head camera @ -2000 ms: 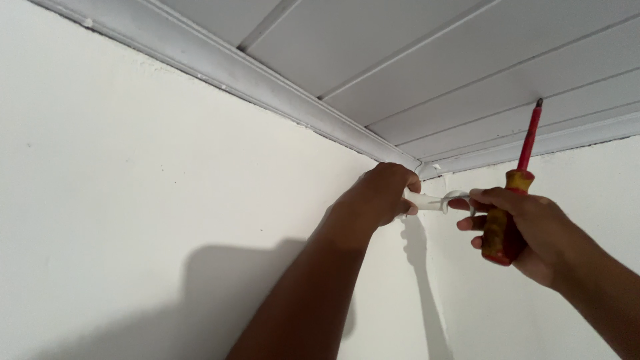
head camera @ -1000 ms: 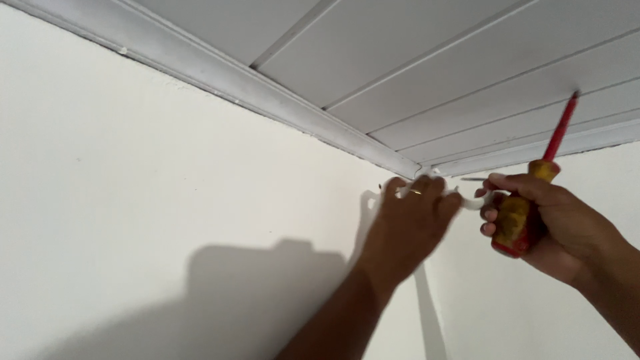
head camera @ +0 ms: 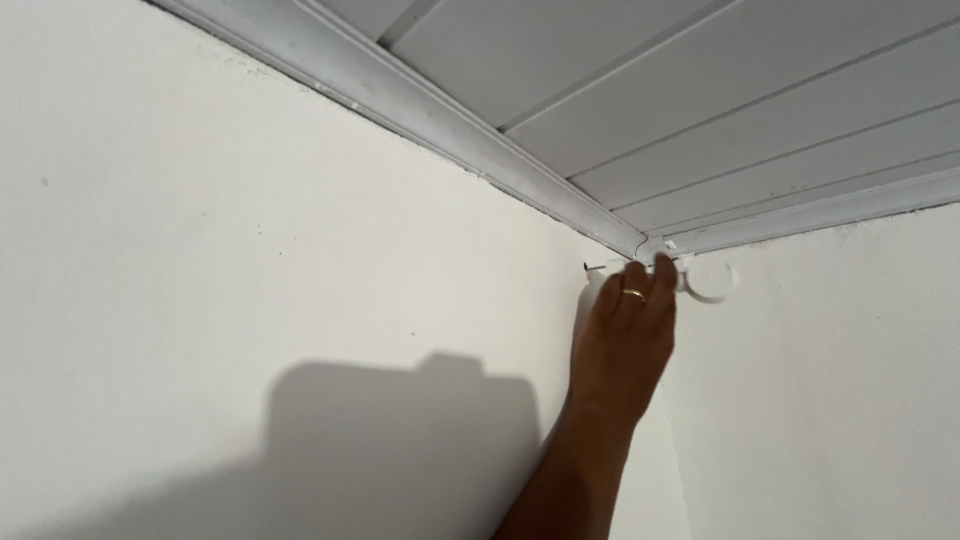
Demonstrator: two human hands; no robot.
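My left hand (head camera: 626, 337), with a ring on one finger, reaches up into the corner just under the ceiling. Its fingers are closed on a white curtain rod bracket (head camera: 711, 282), whose open ring stands out to the right of the hand. The part inside the grip is hidden. Left of the fingertips, a thin screw (head camera: 595, 267) lies level at a small dark hole in the left wall. Neither my right hand nor the screwdriver shows in this view.
White ceiling molding (head camera: 420, 105) runs along the left wall (head camera: 300, 247) to the corner and on along the right wall (head camera: 825, 360). Gray-white ceiling panels (head camera: 637, 97) lie above. A large shadow falls on the left wall.
My right hand, with the red and yellow screwdriver, has left the view and no longer touches the white piece. My left hand now holds that piece alone, up by the corner.
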